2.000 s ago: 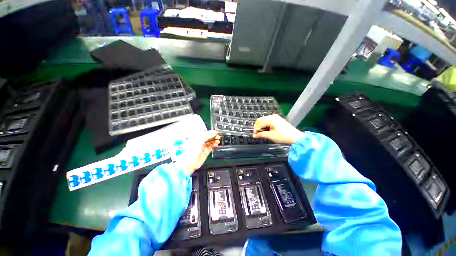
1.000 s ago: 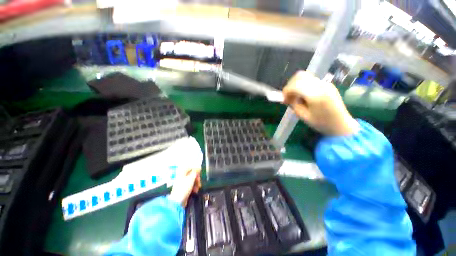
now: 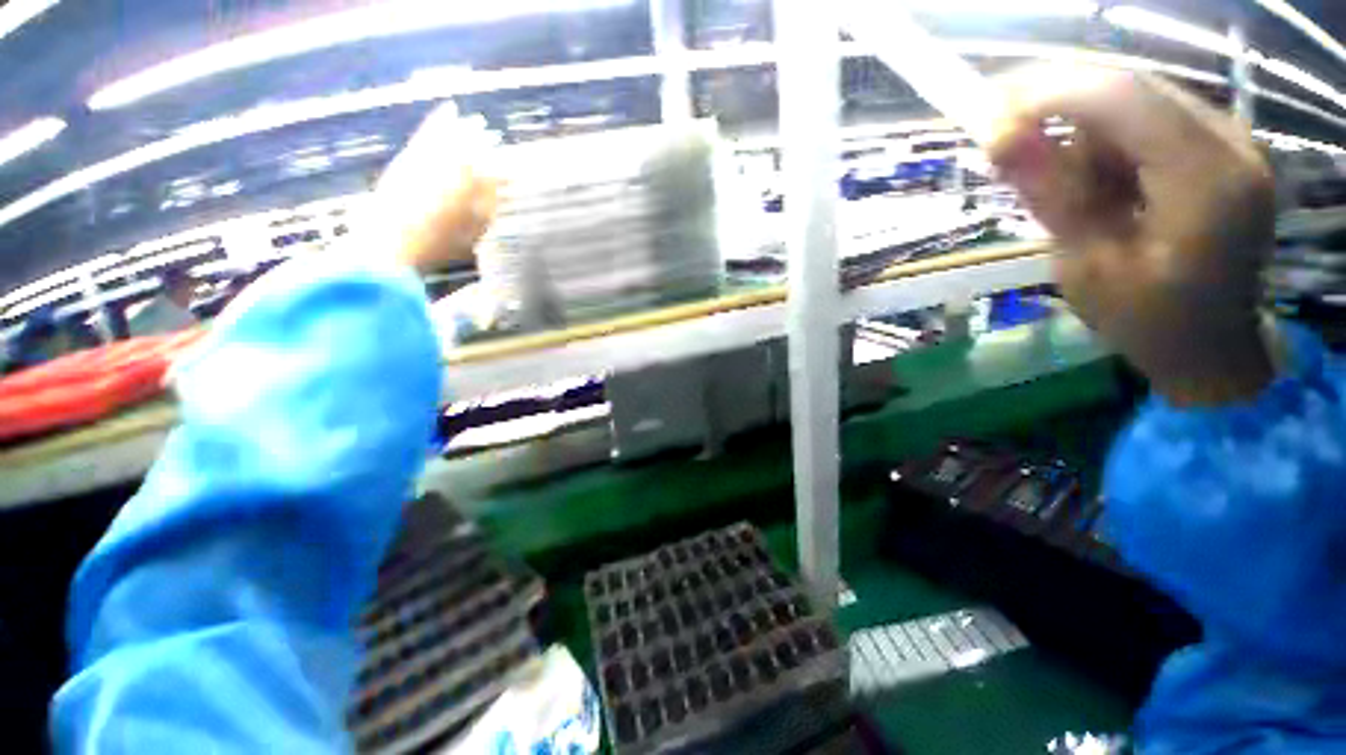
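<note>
My right hand (image 3: 1144, 207) is raised at the upper right. Its fingers are closed on the end of a thin pale sheet (image 3: 923, 67), possibly a clear blister tray seen edge-on. My left hand (image 3: 443, 192) is raised at the upper left in front of the overhead shelf. It is blurred and overexposed, so I cannot tell whether it holds anything. The blister tray stack (image 3: 716, 642) with rows of small dark parts stands on the bench at bottom centre. A white sticker liner sheet (image 3: 546, 715) with blue tabs lies left of it, cut off by the lower edge.
Second blister trays (image 3: 443, 634) lie at left, partly behind my left sleeve. A pale metal post (image 3: 813, 369) rises behind the stack. The shelf edge (image 3: 561, 332) carries a white stack (image 3: 605, 221) and red material (image 3: 89, 387). A white label strip (image 3: 937, 649) and stacked foam trays (image 3: 1019, 531) are at right.
The view has tilted up to the shelf, and the phone units have left it. My right hand has lifted the pale sheet off the tray stack. My left hand has left the sticker sheet and risen.
</note>
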